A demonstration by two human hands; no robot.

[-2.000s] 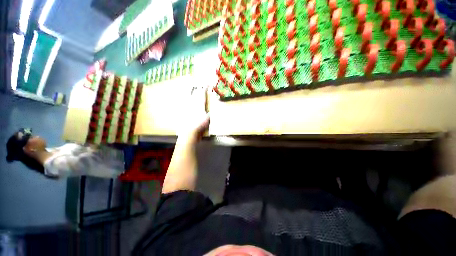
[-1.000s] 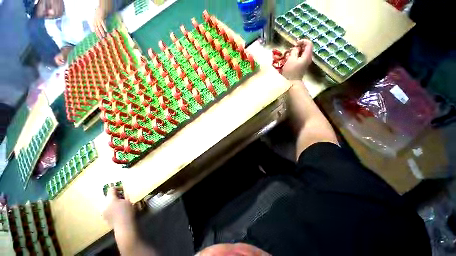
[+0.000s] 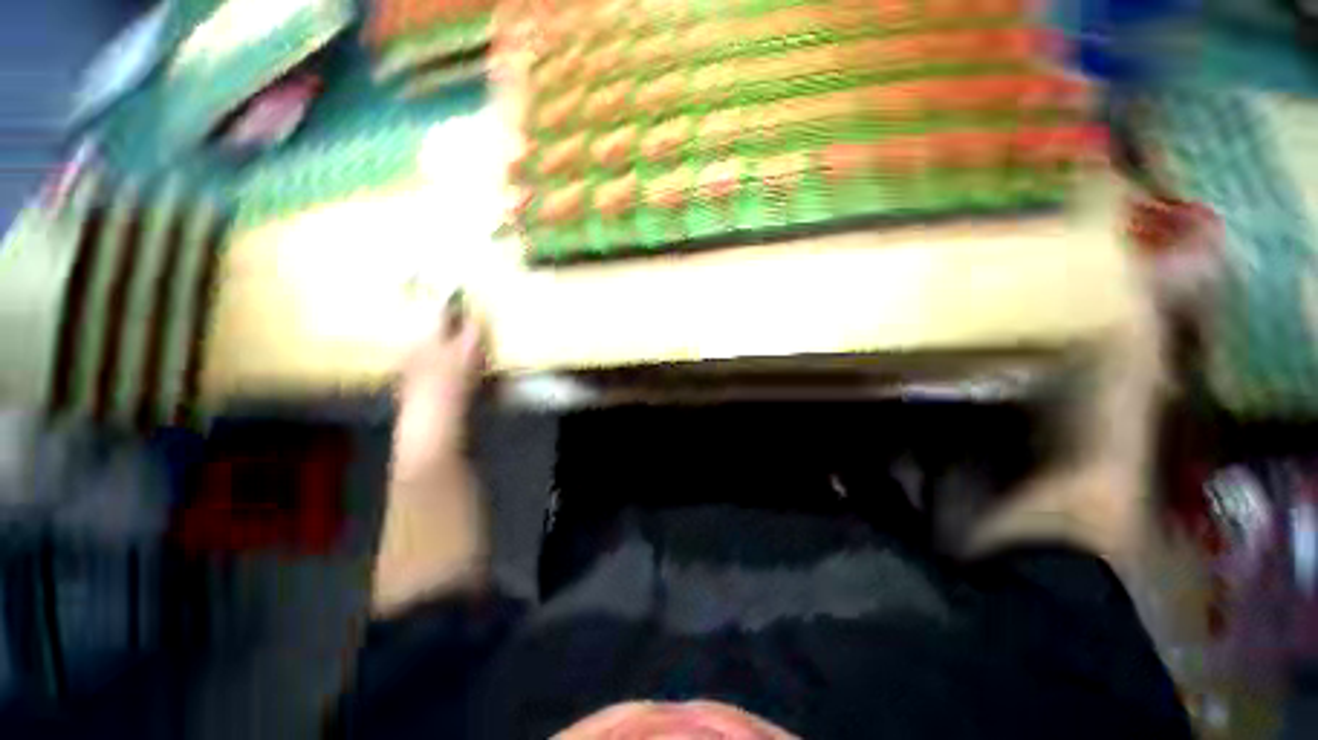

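The picture is blurred by motion. Rows of green units with red loops [image 3: 810,145] stand on a tan board [image 3: 781,301] in front of me. My left hand [image 3: 445,347] is at the board's left end, its fingers closed at a small dark green unit [image 3: 455,304], mostly lost in glare. My right hand [image 3: 1182,257] is past the board's right end, with red loops [image 3: 1168,220] at its fingers; blur hides its exact grip.
A strip of green units [image 3: 333,166] and a board with dark rows [image 3: 138,311] lie left. Blurred units without loops [image 3: 1229,188] are right. A blue pot [image 3: 1127,36] is at back right. A red stool [image 3: 268,492] stands low left. A shiny plastic bag [image 3: 1258,535] is low right.
The view has turned, so the board edge now runs nearly level. Both hands remain near opposite ends of the board; red loops still show at my right hand.
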